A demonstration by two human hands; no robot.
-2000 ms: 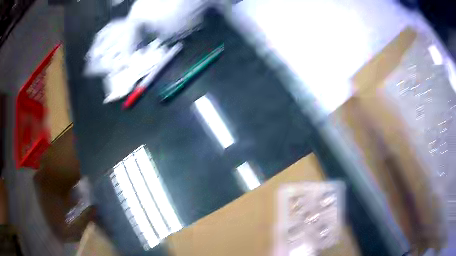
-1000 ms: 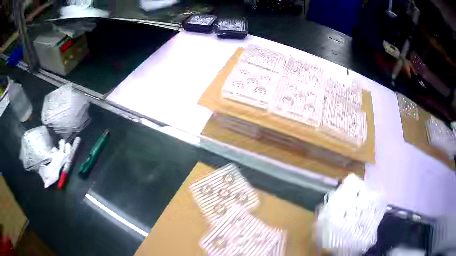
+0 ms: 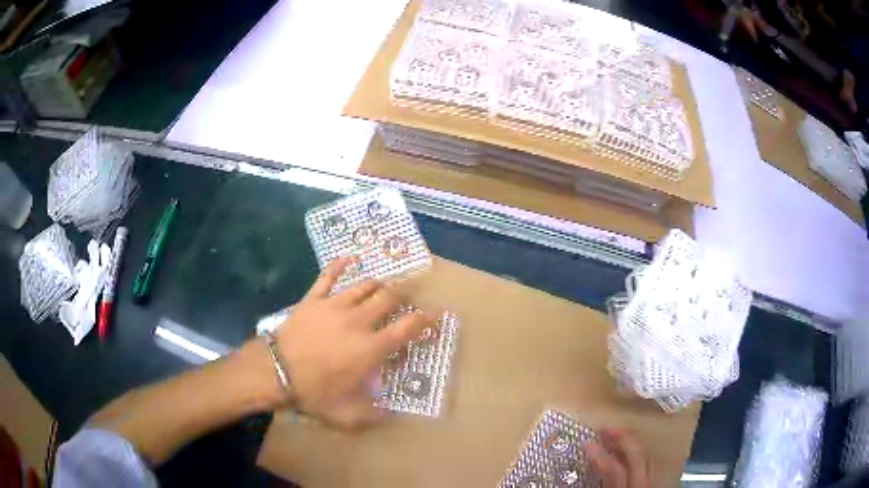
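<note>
My left hand, bare with a bracelet, reaches in from the left with its fingers spread. It grips a clear ribbed lens plate over the cardboard sheet; its thumb is mostly hidden. Another lens plate lies just beyond its fingertips, at the sheet's far left corner. My right hand, cut off by the bottom edge, holds a lens plate by its right side. A crooked pile of lens plates stands at the sheet's right.
Beyond the bench edge, neat lens plate blocks stand on cardboard layers. At left lie loose plates, a green pen, a red-and-white marker and a white glove or cloth. A clear crinkled bundle lies lower right.
Both hands have come into view, each on a lens plate. The two overlapping plates seen earlier on the cardboard are now apart. The view has shifted down towards the bench.
</note>
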